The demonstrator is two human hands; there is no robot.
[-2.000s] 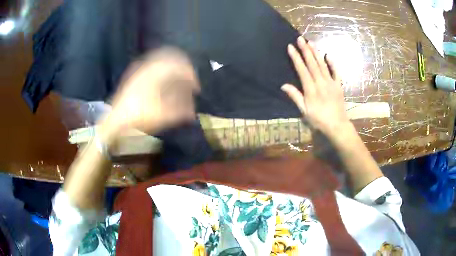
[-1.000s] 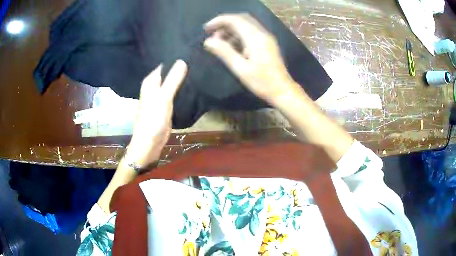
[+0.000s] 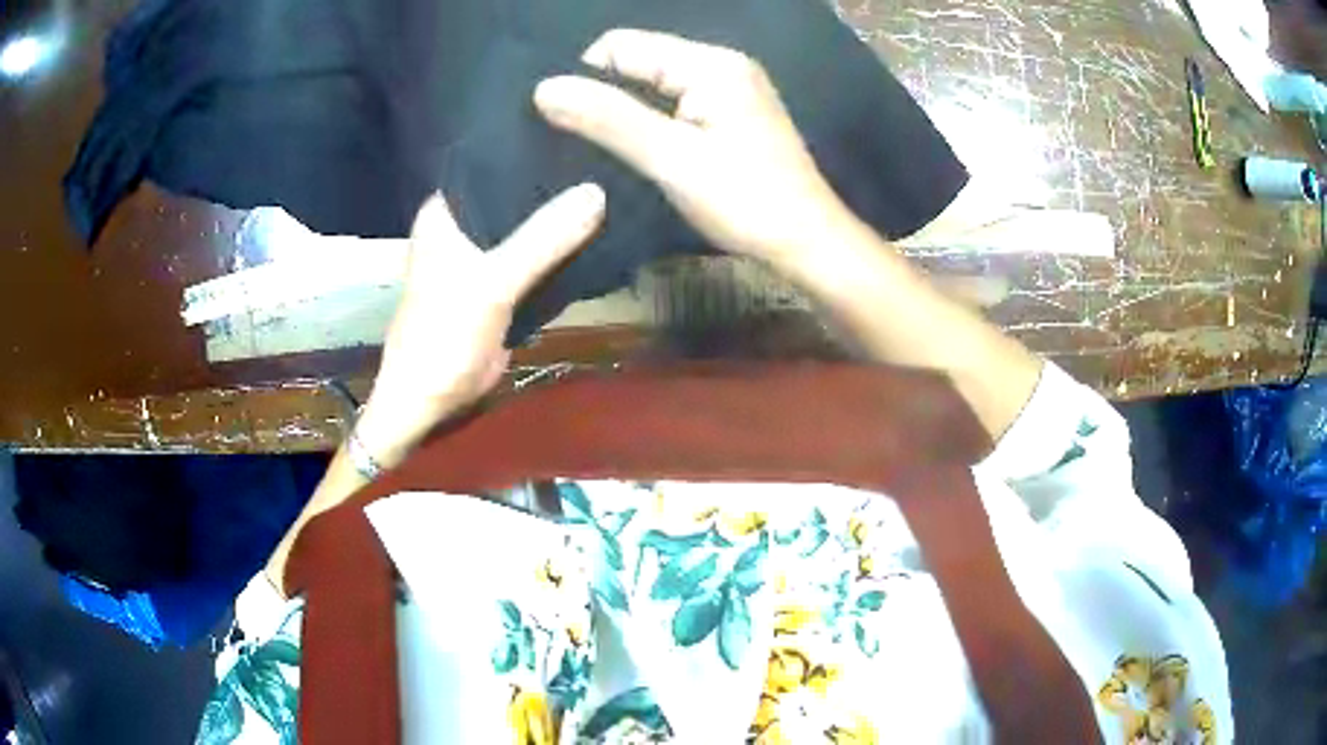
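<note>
A black garment (image 3: 291, 146) lies spread over the far and middle part of the table, its upper part cut off by the picture's top edge. My left hand (image 3: 473, 299) is at its near edge, thumb on top of the cloth and the other fingers mostly hidden by it; the cloth lies between them. A small end of cloth hangs below that thumb. My right hand (image 3: 713, 153) is over the middle of the garment, thumb and index finger curved and apart. Whether its fingertips touch the cloth is unclear. No tool shows in either hand.
Pale flat strips (image 3: 291, 313) lie along the brown table's (image 3: 1164, 313) near edge, partly under the garment. A yellow-black cutter (image 3: 1198, 114), a thread spool (image 3: 1281, 179) and white scrap (image 3: 1237, 37) lie at the right. Blue plastic bags (image 3: 1266, 480) are below the table.
My right hand has left the garment's right side and moved over its middle. My left hand has come to the near edge. The white label seen earlier no longer shows.
</note>
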